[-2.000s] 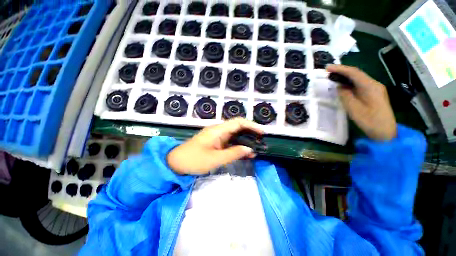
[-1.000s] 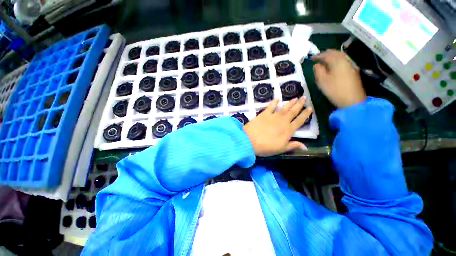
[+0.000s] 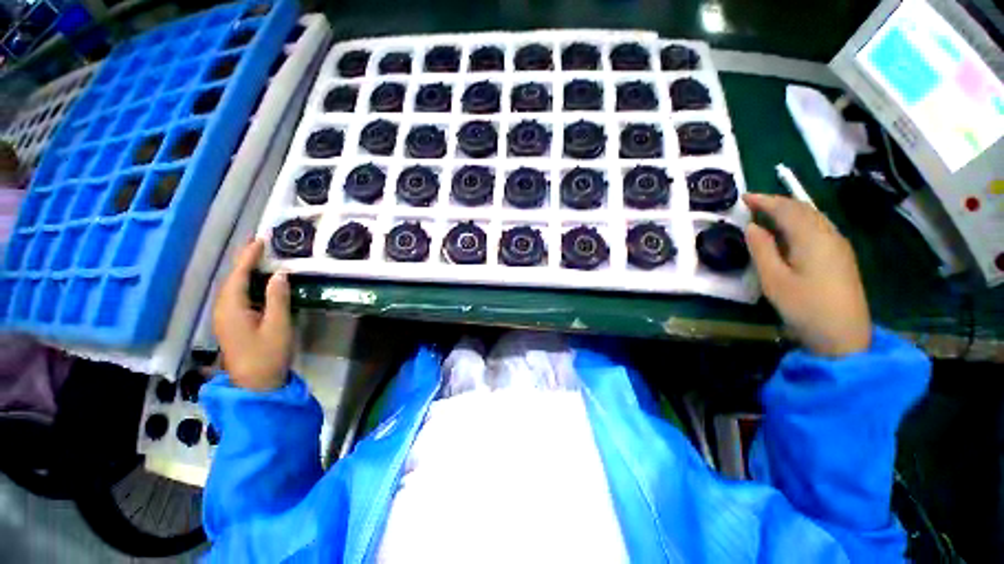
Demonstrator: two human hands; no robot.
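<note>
The white parts tray (image 3: 495, 271) lies on the dark green bench. Every visible pocket holds a round black unit (image 3: 721, 245). My left hand (image 3: 255, 325) is at the tray's front left corner, with fingers and thumb on its edge. My right hand (image 3: 812, 270) holds the tray's right edge near the front corner, beside the last black unit. The hidden sides of the fingertips do not show. Neither hand holds a black unit that I can see.
A blue tray (image 3: 83, 237), mostly empty, lies over pale stacked trays (image 3: 226, 182) at left. A white tissue (image 3: 820, 127), a white pen (image 3: 793, 185) and a control box with a lit screen (image 3: 930, 77) are at right. A lower tray (image 3: 176, 457) shows below left.
My left hand has moved from the tray's front right to its front left corner. My right hand has come to the right edge. The tissue now lies apart from the tray.
</note>
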